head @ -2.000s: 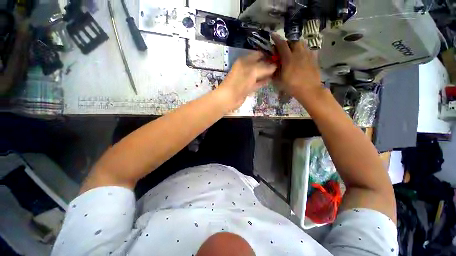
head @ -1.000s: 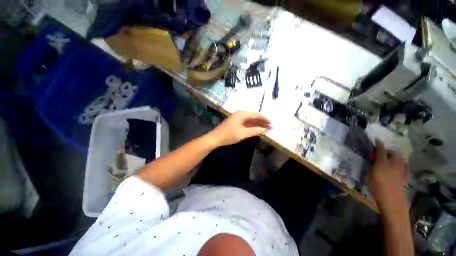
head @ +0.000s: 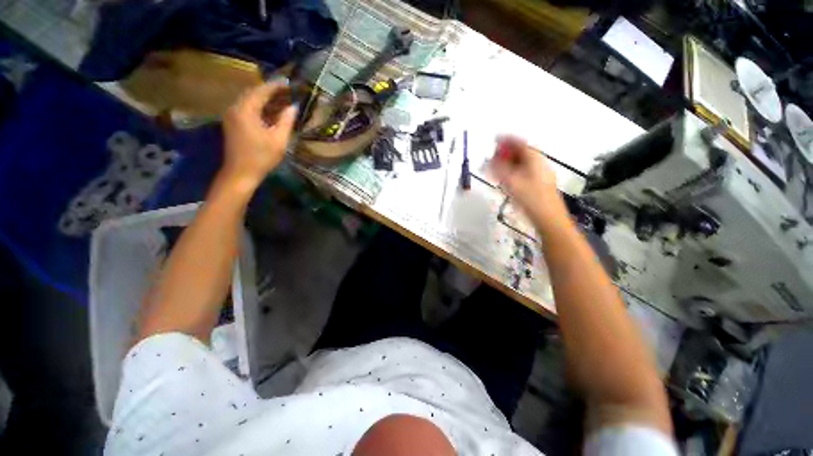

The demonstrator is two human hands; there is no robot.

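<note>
My left hand [head: 257, 134] is at the left rim of the round brown tool basket [head: 343, 151], its fingers curled; blur hides whether it holds anything. The basket holds mixed tools, some with yellow parts. My right hand [head: 532, 183] is blurred above the table, left of the sewing machine head [head: 704, 223]. A small red thing [head: 510, 151], perhaps a pliers handle, shows at its fingertips. The small screwdriver [head: 465, 162] lies between the basket and my right hand, with a thin rod [head: 448, 176] beside it. The slotted black part [head: 425, 153] lies nearer the basket.
An adjustable wrench [head: 383, 58] lies beyond the basket. Small black fittings [head: 384, 150] lie beside the slotted part. Below the table's left end are a white plastic bin [head: 111, 285] and a blue crate [head: 40, 178] with white rings. The wooden table edge [head: 446, 256] runs diagonally in front.
The view has turned left. My left hand has gone from the table's front edge to the basket. My right hand has left the machine bed and moved left with the red thing.
</note>
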